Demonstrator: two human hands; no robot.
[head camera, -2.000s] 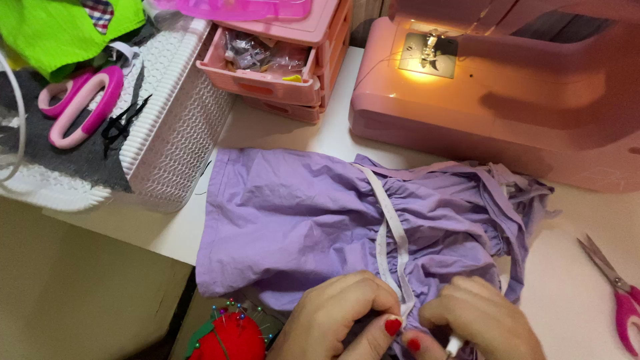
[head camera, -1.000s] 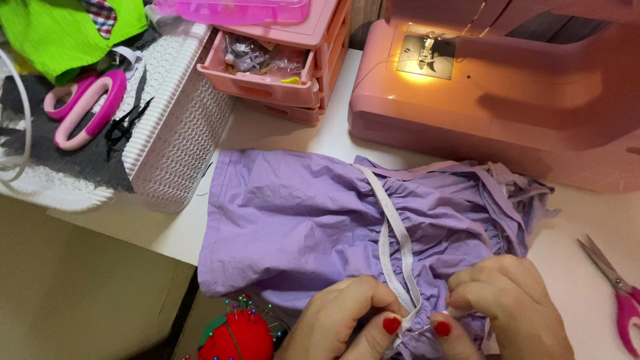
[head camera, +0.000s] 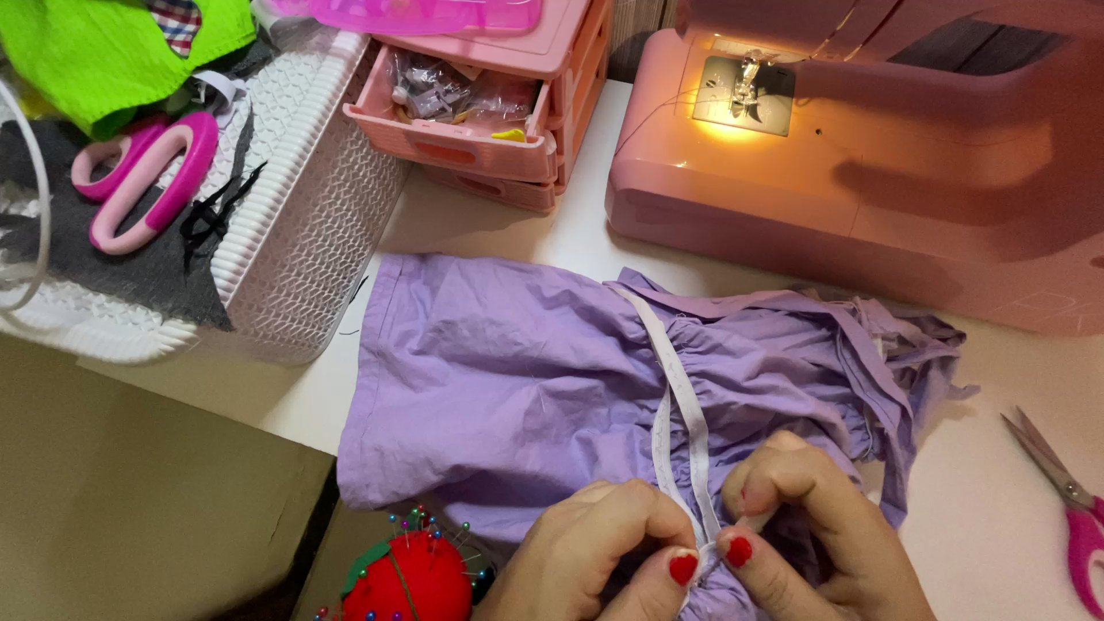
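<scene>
A gathered purple cloth garment (head camera: 517, 371) lies across the table, with a narrow white elastic band (head camera: 677, 371) running over its gathers. At the near edge my left hand (head camera: 604, 543) pinches the band and purple cloth between thumb and forefinger. My right hand (head camera: 802, 526) is close beside it, its thumb and fingertips closed on the band's end; the exact hold is partly hidden by the fingers. A red pincushion (head camera: 410, 582) full of coloured-head pins is left of my left hand. Small scissors (head camera: 1065, 496) with pink handles rest at the right edge, blades part.
A pink sewing machine (head camera: 742, 181) with its lamp lit stands at the back right. Beside it is a pink drawer unit (head camera: 457, 147), one drawer pulled out. At left, a white basket (head camera: 302, 207) bears pink-handled scissors (head camera: 155, 185), dark cloth and green fabric (head camera: 112, 60).
My right hand was a little farther from the left one a second ago, with a thin pin-like thing between them; now the fingertips nearly meet. The garment lies about where it was.
</scene>
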